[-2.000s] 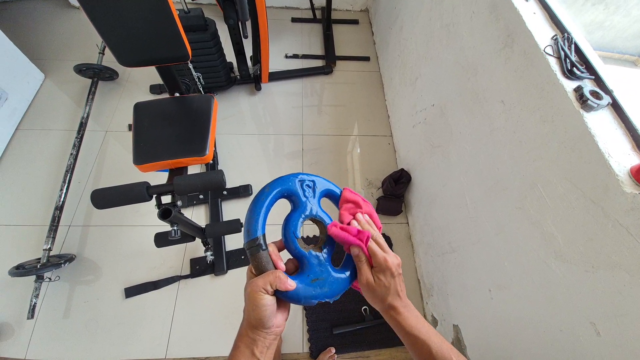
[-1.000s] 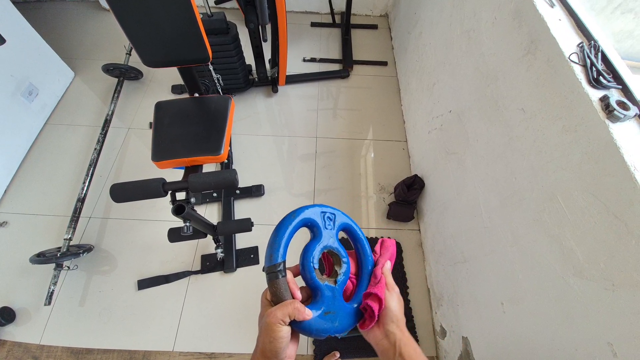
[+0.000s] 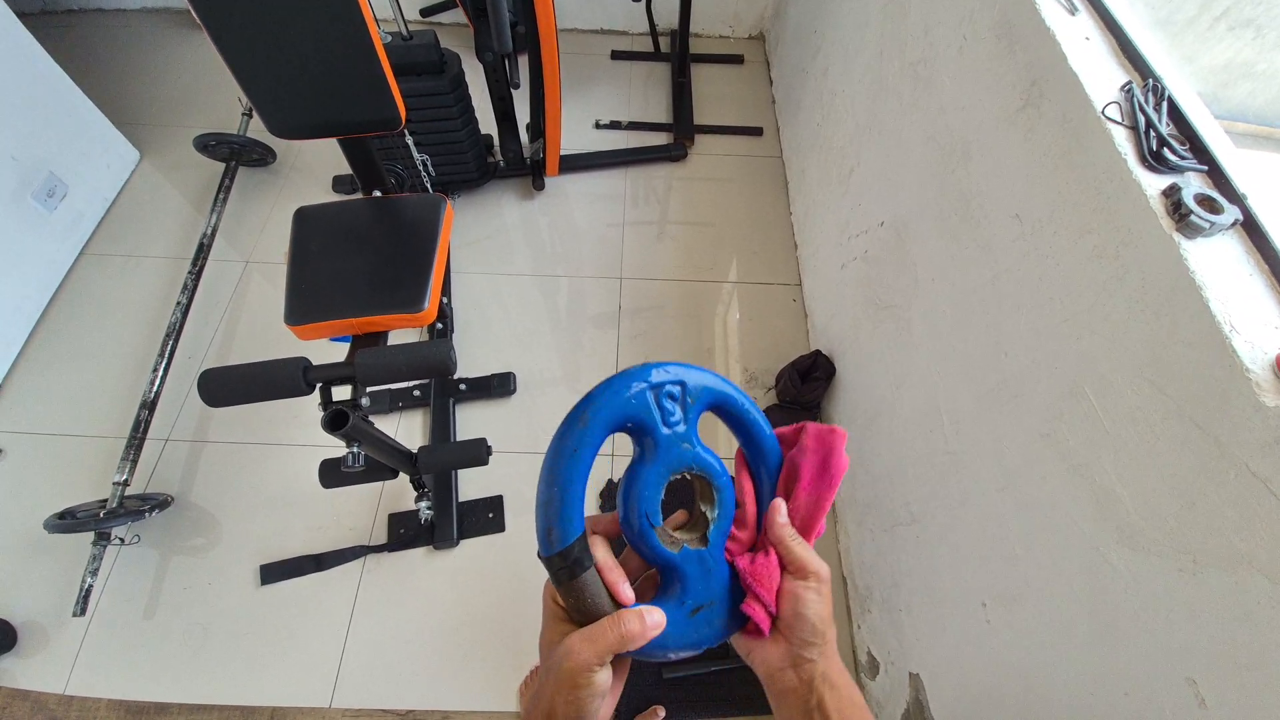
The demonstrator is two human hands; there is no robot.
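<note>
A blue coated weight plate [image 3: 650, 470] with grip openings and a worn centre hole is held up in the lower middle of the view. Black tape and a bare dark patch show on its lower left rim. My left hand [image 3: 600, 630] grips that lower left part, thumb on the front face, some fingers through the opening. On the right side, my right hand [image 3: 795, 600] holds a pink cloth [image 3: 812, 470] against the plate's rim, with part of the cloth passing behind the rim into the right opening. Some fingers of my right hand are hidden.
A weight bench [image 3: 370, 260] with foam rollers stands left of the plate. Farther left lies a barbell [image 3: 180, 330]. Black machine frames [image 3: 680, 90] stand at the back. A wall [image 3: 960, 330] runs along the right, with a dark bundle [image 3: 803, 385] at its foot and a black mat [image 3: 700, 692] below.
My right hand and the pink cloth have gone from the plate's front face, where they were two seconds ago, to its right rim. The view has shifted slightly.
</note>
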